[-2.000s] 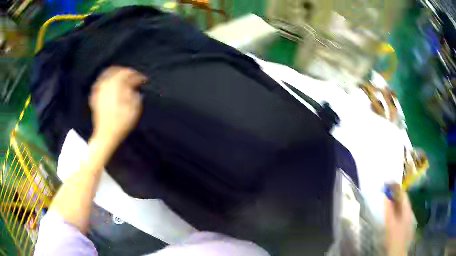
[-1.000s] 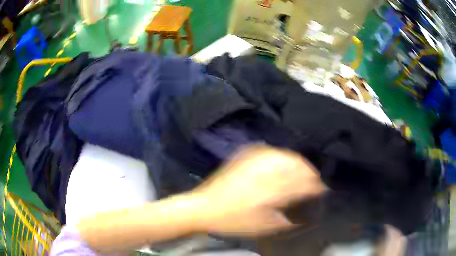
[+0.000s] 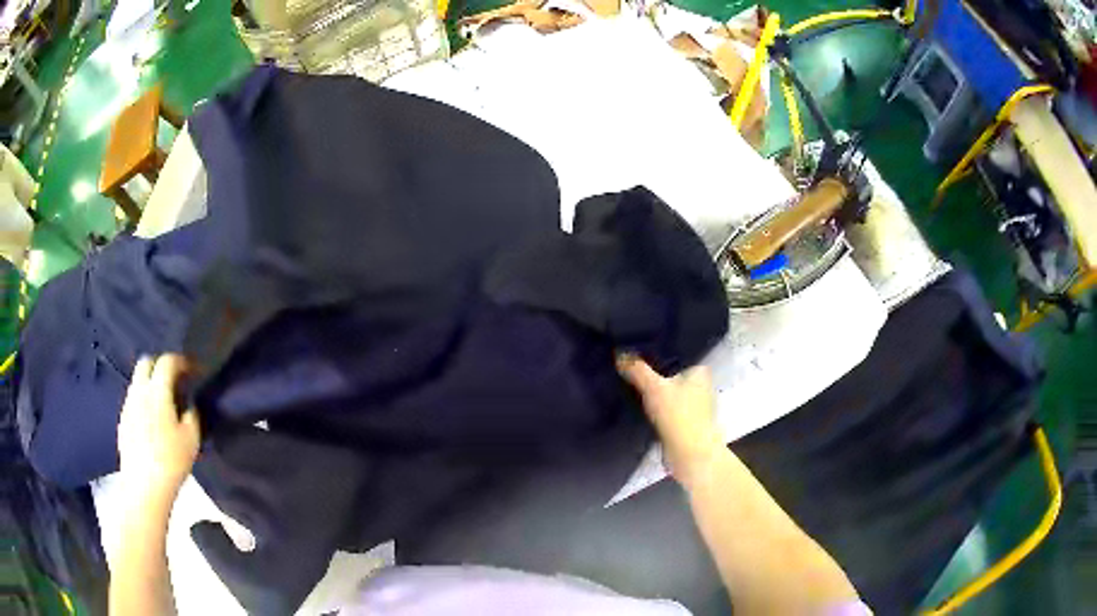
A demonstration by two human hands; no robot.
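Note:
A large black garment [image 3: 397, 181] is spread and bunched over the white table cover [image 3: 602, 90], with an opening of bluish navy cloth facing me. My left hand [image 3: 159, 421] grips its edge at the left. My right hand [image 3: 674, 403] grips it near the middle, below a folded, raised part; its fingertips are partly hidden by cloth. The steam iron [image 3: 788, 235], with a brown wooden handle and a blue button, stands at the table's right end, away from both hands. The smooth navy padded form [image 3: 90, 349] shows at the left, partly under the garment.
More dark cloth [image 3: 890, 445] hangs over the right side of the table. A yellow tube rail [image 3: 1017, 548] curves at the lower right. A wooden stool [image 3: 132, 144] stands on the green floor at upper left. Brown scraps [image 3: 529, 17] lie at the far edge.
The view has turned towards the right. The garment is now held open between both hands, which are farther apart. The iron now shows at the table's right end.

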